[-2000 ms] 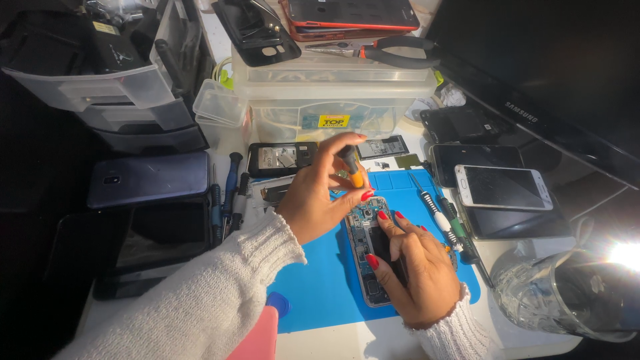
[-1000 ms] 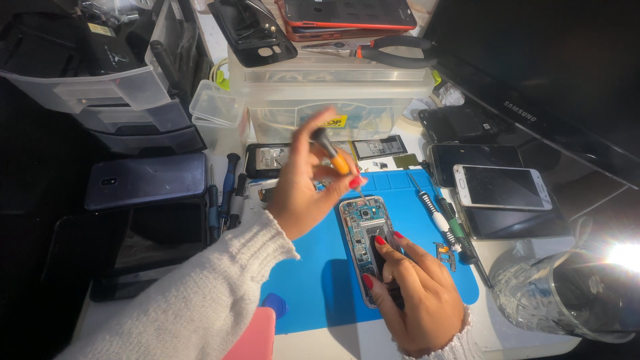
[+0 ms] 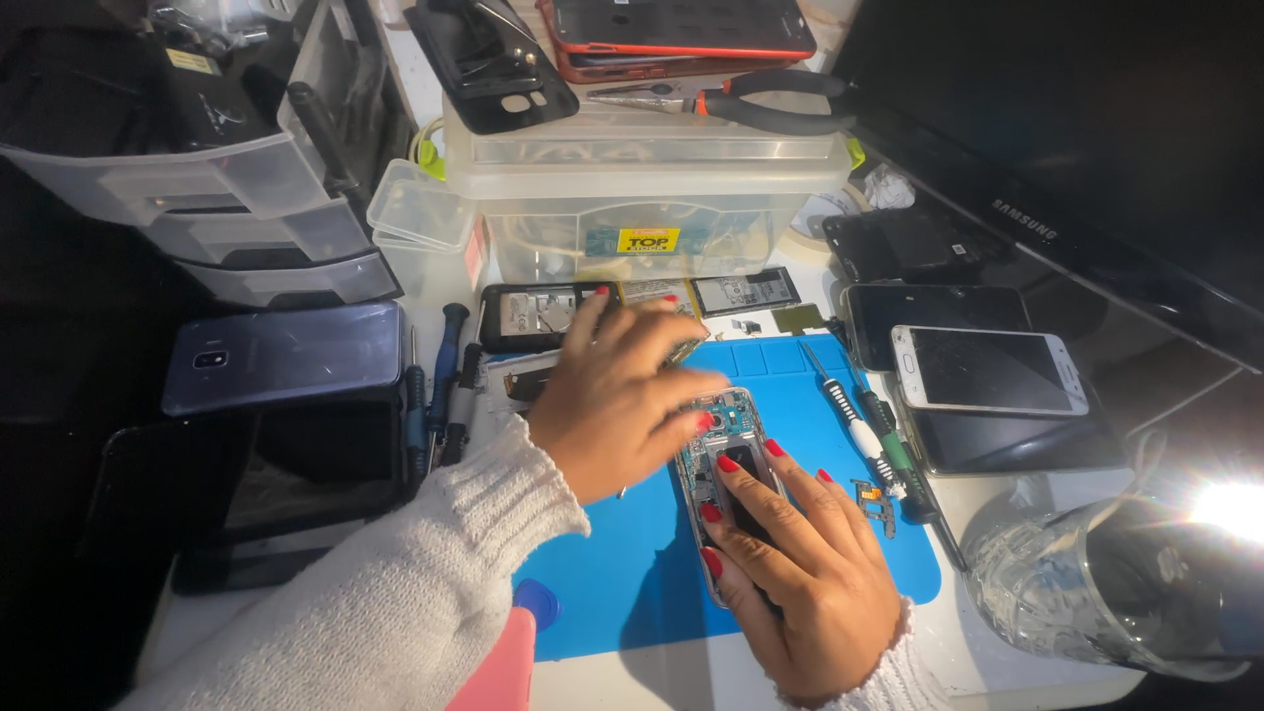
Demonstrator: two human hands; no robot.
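An opened smartphone (image 3: 736, 420) with its circuit board bare lies on the blue repair mat (image 3: 602, 592). My right hand (image 3: 805, 563) lies over its lower part, fingers pressed on the black battery area and the frame, holding it. My left hand (image 3: 632, 405), slightly blurred, hovers over the phone's upper left, fingers spread. A small metal tip (image 3: 620, 492) shows below that palm; whether the hand holds the tool is hidden. Right of the phone lie a black-and-white screwdriver (image 3: 861, 430), a green-and-black screwdriver (image 3: 894, 444) and a small phone part (image 3: 876, 506).
Several screwdrivers (image 3: 441, 380) and phones (image 3: 281, 355) lie at left, beside plastic drawers (image 3: 237, 188). Behind the mat stands a clear plastic box (image 3: 553, 232) with pliers (image 3: 750, 102) on its lid. A white phone (image 3: 990, 370), a glass container (image 3: 1037, 583) and a monitor (image 3: 1076, 148) are at right.
My left hand held an orange-and-black screwdriver upright above the phone's top; now it is lower, palm down with fingers spread, and that handle is out of sight. My right hand stays on the phone.
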